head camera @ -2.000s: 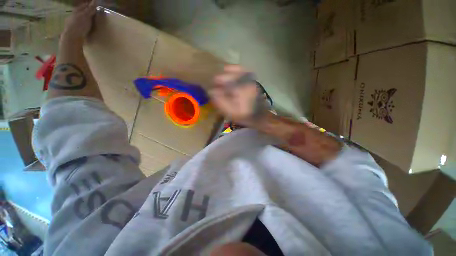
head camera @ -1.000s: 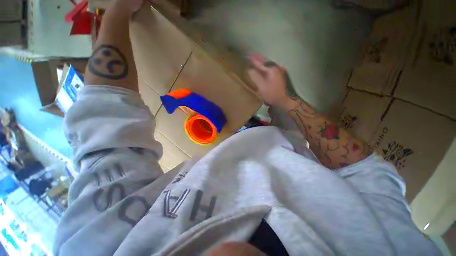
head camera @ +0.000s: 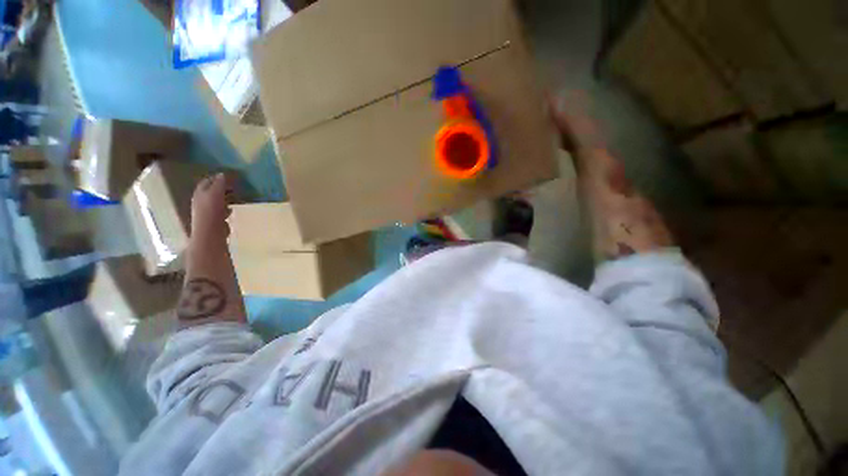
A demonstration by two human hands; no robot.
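Note:
A large plain carton (head camera: 372, 139) is in front of me, its closed flaps facing up with a seam across the top. The tape gun (head camera: 462, 139), with a blue body and orange roll, lies on it near its right part. My left hand (head camera: 212, 198) is off the carton, to its left, with nothing visible in it. My right hand (head camera: 569, 121) is blurred at the carton's right edge; its fingers are partly hidden and its grip is unclear.
A closed smaller carton (head camera: 274, 253) stands on the blue floor (head camera: 121, 56) beside my left forearm. More cartons (head camera: 158, 218) with shiny tape are at the left. A blue-and-white pack (head camera: 216, 33) is at the upper left. Dark, blurred cartons (head camera: 772, 158) are stacked at the right.
The view has swung left, showing more floor and cartons. My left hand has left the carton's far edge and come lower at the left. My right hand is now by the carton's right edge.

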